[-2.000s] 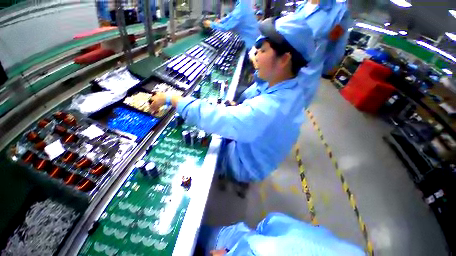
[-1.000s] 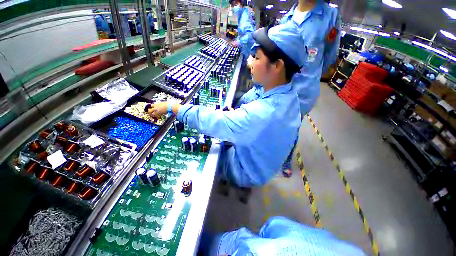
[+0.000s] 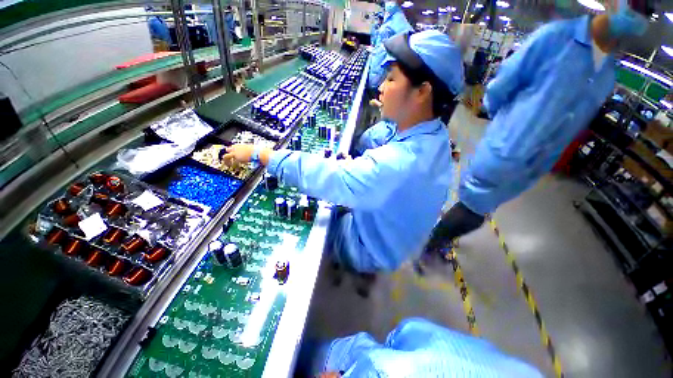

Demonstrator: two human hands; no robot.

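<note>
A green printed circuit board (image 3: pixel 210 321) with white half-round outlines lies nearest me on the line. An orange-copper coil (image 3: pixel 281 271) and two dark capacitors (image 3: pixel 225 254) with pale tops stand on it. My light-blue sleeve (image 3: pixel 428 354) is at the bottom edge. A sliver of skin, apparently my right hand (image 3: pixel 330 374), shows at its left end, cut off by the frame; its fingers and any hold are hidden. My left hand is not in view.
Left of the metal rail (image 3: pixel 173 275) are a bin of silvery leaded parts (image 3: pixel 74 336), a coil tray (image 3: pixel 103 229), blue parts (image 3: pixel 203 187) and cream parts (image 3: pixel 214 156). A worker (image 3: pixel 369 177) in a blue smock reaches into the cream parts. Another person (image 3: pixel 531 111) is on the aisle.
The person behind the seated worker has moved right, into the aisle. The view has shifted slightly, and the boards and bins appear a little farther right. The coil and capacitors remain on the board.
</note>
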